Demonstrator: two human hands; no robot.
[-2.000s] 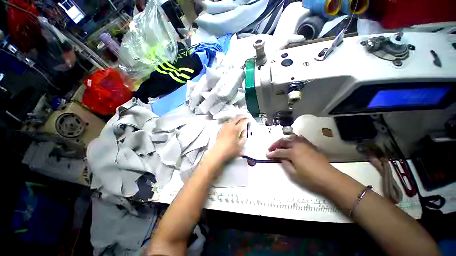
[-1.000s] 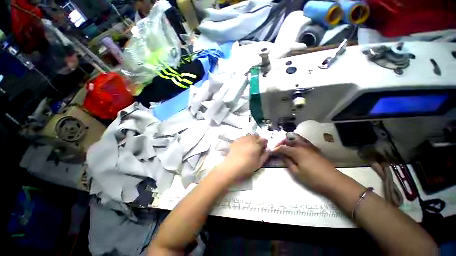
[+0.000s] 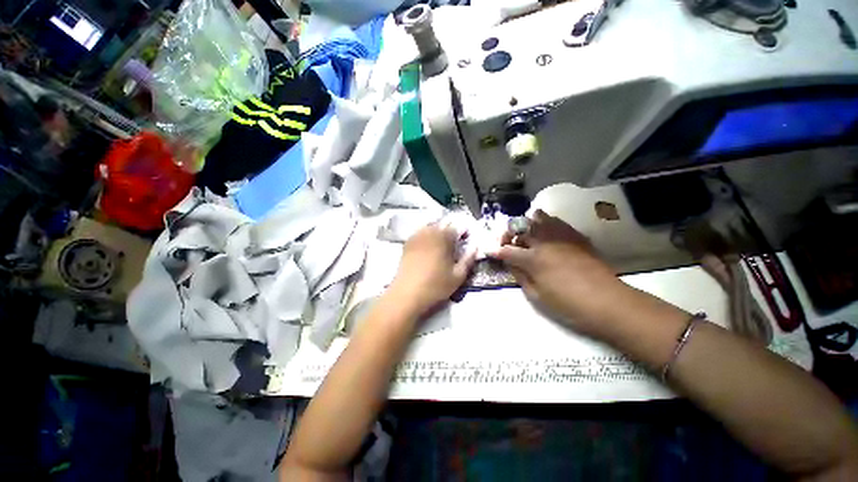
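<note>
The white sewing machine (image 3: 564,104) has a green patch at its head's left end. A small whitish cut piece (image 3: 482,237) lies under the presser foot area, partly hidden by fingers. My left hand (image 3: 435,266) holds its left side with bent fingers, left of the needle. My right hand (image 3: 557,266) has its fingertips on the piece's right side, just right of the needle. The shiny needle plate (image 3: 494,275) shows between the hands. The heap of light-grey cut pieces (image 3: 254,273) lies left of my left hand and hangs over the table edge.
The white table (image 3: 555,362) has a ruler along its front edge. A red-handled tool (image 3: 773,290) and a brownish cord loop (image 3: 743,301) lie at right. A black garment with yellow stripes (image 3: 273,122), a clear bag (image 3: 212,71) and a red bag (image 3: 143,179) are at upper left.
The view has moved closer to the machine. My left hand has shifted slightly away from my right hand since a second ago, and the needle plate shows more between them.
</note>
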